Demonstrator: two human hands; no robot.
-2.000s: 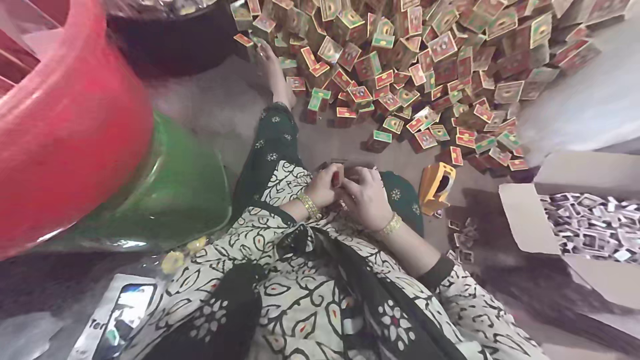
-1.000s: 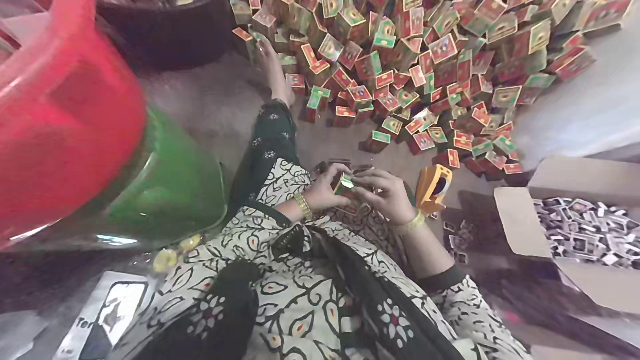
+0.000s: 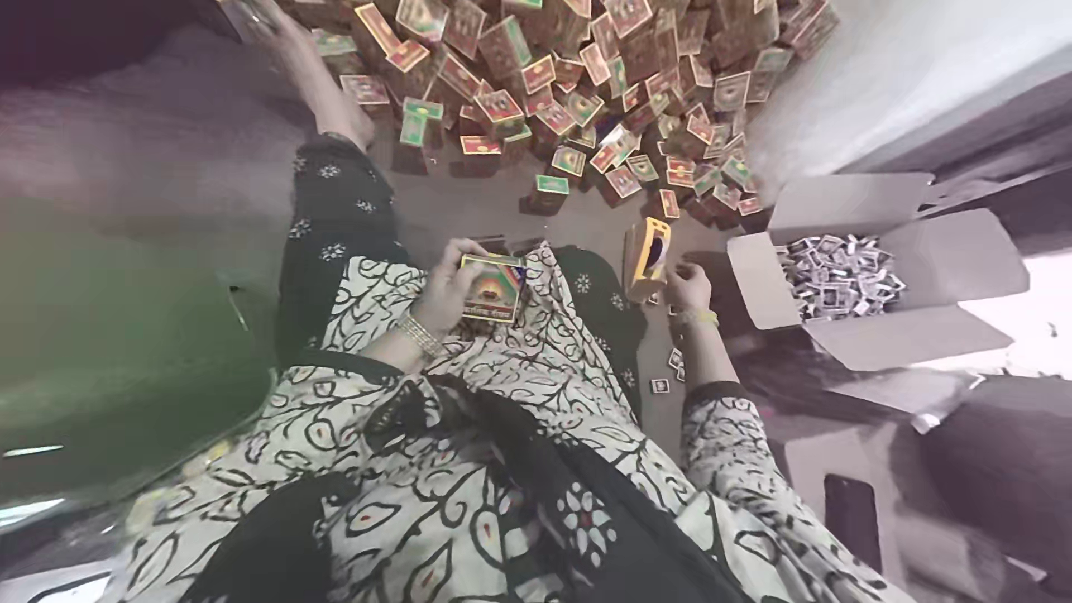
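Observation:
My left hand (image 3: pixel 448 289) grips a small printed cardboard box (image 3: pixel 492 289) above my lap, its picture side facing up. Over on the right, my right hand (image 3: pixel 688 289) is low beside a yellow-edged container (image 3: pixel 649 258) standing on the floor; its fingers are curled and blurred, and whether they hold anything cannot be told. Several small square pieces (image 3: pixel 660 386) lie on the floor near my right forearm.
Ahead spreads a big heap of printed boxes (image 3: pixel 553 113). An open cardboard carton (image 3: pixel 766 280) at the right holds many small square pieces (image 3: pixel 842 276). A green tub (image 3: pixel 126 276) stands at the left, and a dark phone (image 3: pixel 852 519) lies at lower right.
My hands were together over my lap and are now apart, the right one out beside the yellow-edged container. A printed box now shows clearly in my left hand. The view has shifted, with the red tub gone.

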